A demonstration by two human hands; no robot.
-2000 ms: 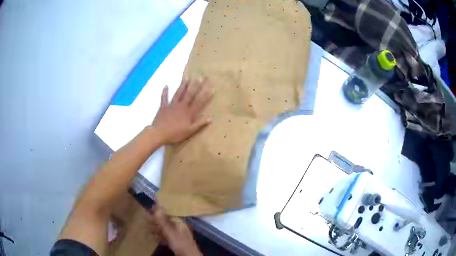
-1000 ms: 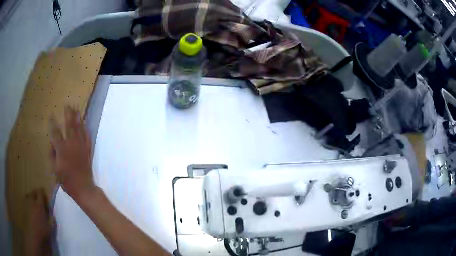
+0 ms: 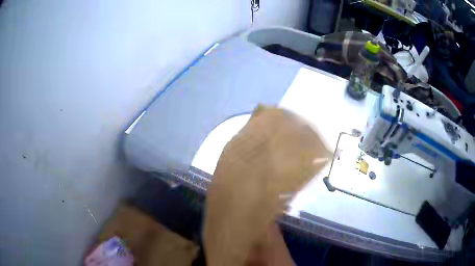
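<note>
A grey-blue fabric panel lies flat on the table's left part, its curved edge facing the machine. A perforated brown paper sheet is bent and blurred, raised over the table's front edge, its top over the white table. My right hand is at the bottom, mostly hidden behind the paper; only blurred skin shows, and the paper is held up there. Its fingers cannot be seen. My left hand is not in view.
The sewing machine head and its plate are on the right, a dark slab beside them. A yellow-capped bottle stands behind. More brown paper and a pink patterned item are at lower left.
The brown paper has come off the grey-blue panel and moved right and towards me, uncovering the panel. The flat hand on it is gone from there. The view has swung left.
</note>
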